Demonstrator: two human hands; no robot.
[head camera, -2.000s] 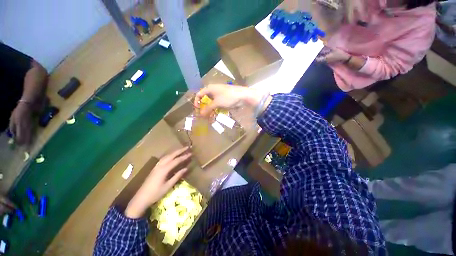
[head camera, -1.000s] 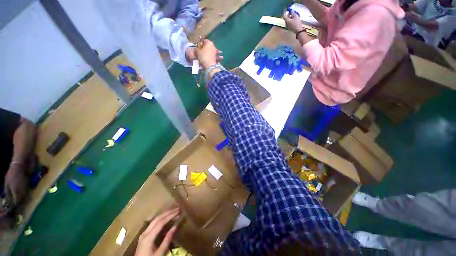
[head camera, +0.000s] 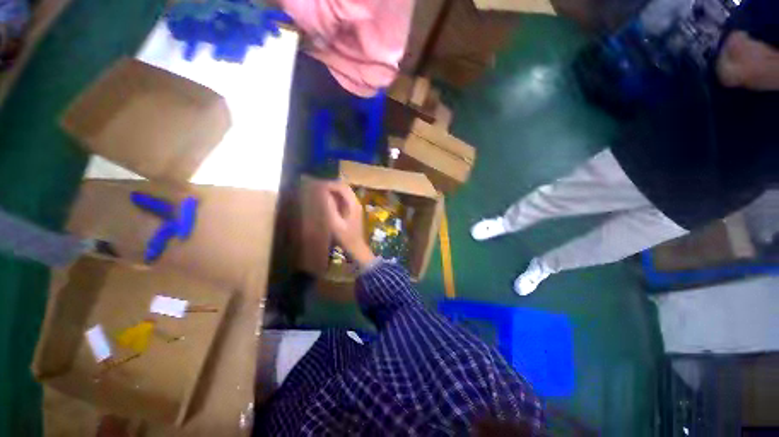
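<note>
My right hand (head camera: 342, 218) is blurred at the left side of an open cardboard carton (head camera: 391, 177) below bench level; its fingers look bent, and I cannot tell whether it holds anything. Amber and white wired parts (head camera: 384, 224) lie inside the carton. On the bench at the lower left, a shallow cardboard tray (head camera: 192, 380) holds a yellow piece (head camera: 135, 335) and two white-ended wired parts (head camera: 169, 306). My left hand is not identifiable; only a blurred reddish patch shows at the bottom edge below the tray.
Blue packs (head camera: 171, 224) lie behind the tray, near an empty-looking box (head camera: 149, 119) and a blue heap (head camera: 222, 30) on white sheet. Another person's grey sleeve (head camera: 34, 239) reaches in left. A standing person (head camera: 615, 196), blue stool (head camera: 538, 341) and closed carton (head camera: 437, 154) are right.
The view has swung right and down. My right hand has moved from the other person's hand across the belt to the floor carton. My left hand has left the picture.
</note>
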